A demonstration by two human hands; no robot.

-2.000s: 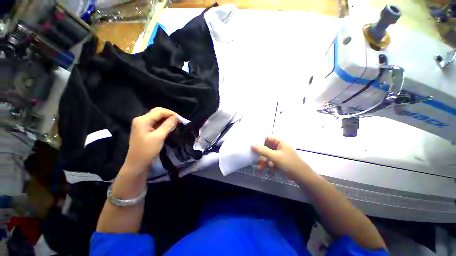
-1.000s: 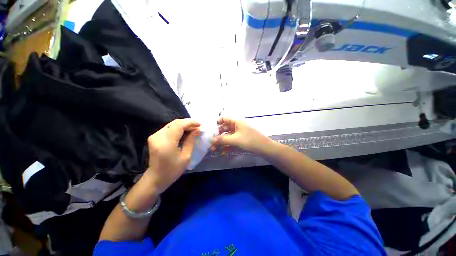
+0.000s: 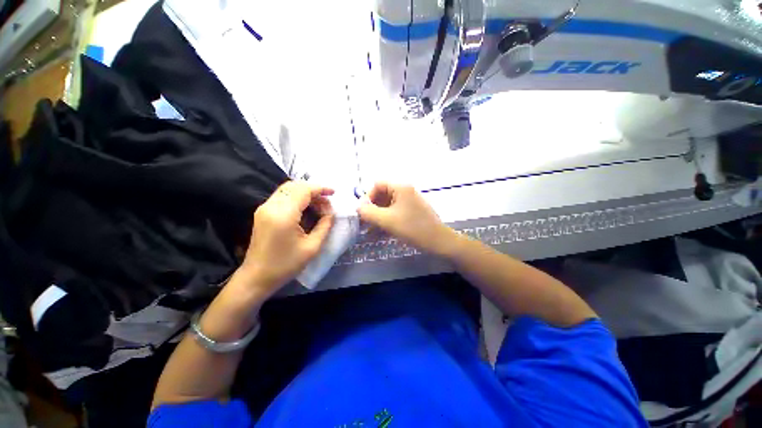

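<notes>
A small white or pale grey piece [image 3: 330, 255] hangs between my hands over the table's front edge. My left hand [image 3: 292, 226] pinches it from the left, thumb and forefinger near its upper edge. My right hand [image 3: 401, 217] pinches its upper right edge with the fingertips. The garment lies to the left, mostly its black side [image 3: 159, 184], with a strip of light cloth along its right edge. A small white label [image 3: 48, 306] shows on the black cloth. Where the piece joins the garment is hidden by my left hand.
The white sewing machine [image 3: 576, 50] with a blue stripe stands at upper right. A dark knobbed cylinder [image 3: 456, 127] hangs below its head. A printed ruler [image 3: 535, 230] runs along the table's front edge. Grey and black pieces [image 3: 668, 301] lie heaped at lower right.
The view has swung right and the garment now sits further left. My left hand has come over beside my right hand, and both now pinch the white piece.
</notes>
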